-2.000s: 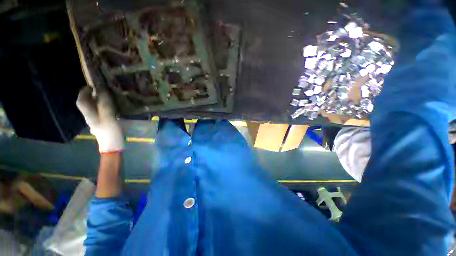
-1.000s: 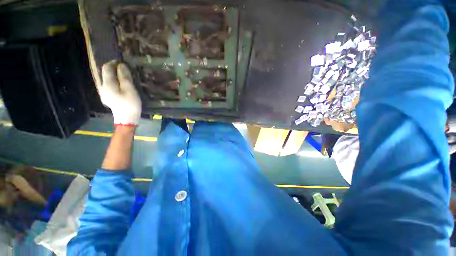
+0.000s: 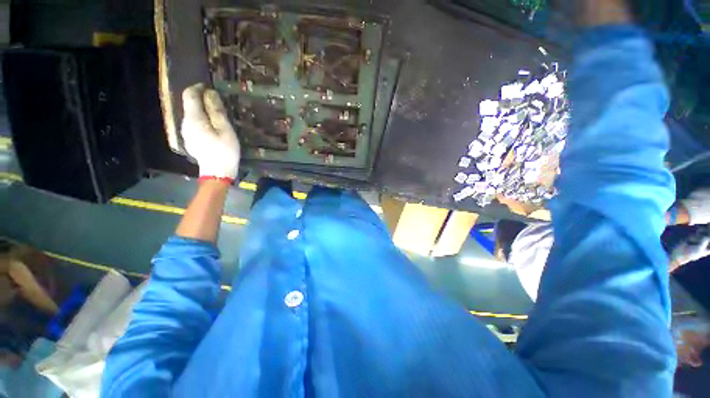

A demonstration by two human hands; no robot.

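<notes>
The empty green pallet (image 3: 293,101) lies on the dark bench mat, its four pockets showing brown cutouts and small hold-downs. Another plate edge shows beneath it at the right. My left hand (image 3: 210,138), in a white glove with a red cuff, rests at the pallet's left edge; nothing is seen in it. My right arm reaches far forward at the right. My right hand (image 3: 603,11) is blurred and cut off by the top edge, so its fingers and anything in them are hidden. The silver pieces (image 3: 518,128) lie in a loose heap, partly behind my right sleeve.
A black cabinet (image 3: 66,124) stands left of the bench. Green boards (image 3: 529,6) show at the top right. An open cardboard box (image 3: 420,229) is below the bench. A coworker's gloved hand (image 3: 693,208) and white sleeve are at right.
My right arm has moved from the right side to reach forward. My left hand has shifted from the bench's left edge to beside the pallet. The view has turned slightly.
</notes>
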